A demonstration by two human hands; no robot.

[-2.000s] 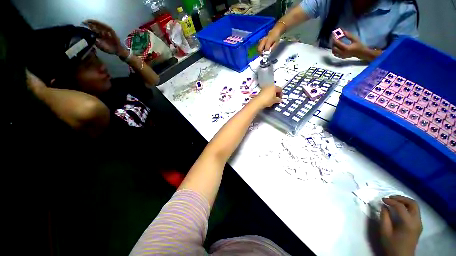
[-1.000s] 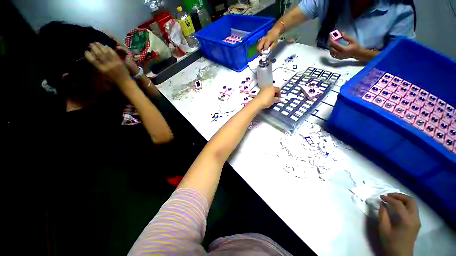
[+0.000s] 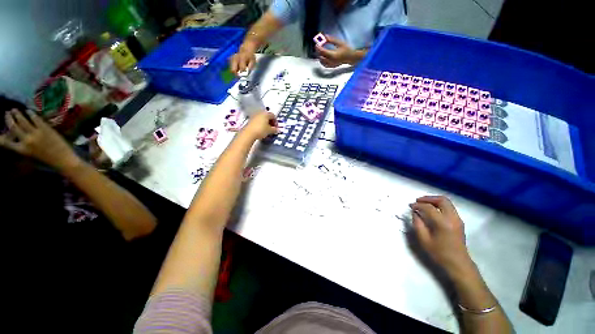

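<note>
My left hand (image 3: 262, 125) reaches to the near left edge of the parts tray (image 3: 301, 124), beside the whitish dispenser bottle (image 3: 250, 99). Its fingers are bent; whether they hold a small piece is too blurred to tell. A pink unit (image 3: 310, 111) lies on the tray among rows of dark-edged white pieces. My right hand (image 3: 441, 229) rests on the white table (image 3: 333, 244), fingers curled; I cannot tell if something thin is at its fingertips. Loose pink units (image 3: 207, 137) lie left of the bottle.
A large blue tote (image 3: 417, 156) with rows of pink units stands right. A phone (image 3: 548, 278) lies near it. A small blue tote (image 3: 196, 81) stands back left. Opposite, a person's hand (image 3: 334, 51) holds a pink unit, the other touches the bottle top. Another person sits left; scraps litter the table.
The view has turned right, shifting everything left and bringing the phone and more of the large tote into view. My left hand stays by the bottle and tray. The neighbour's raised hand has shifted.
</note>
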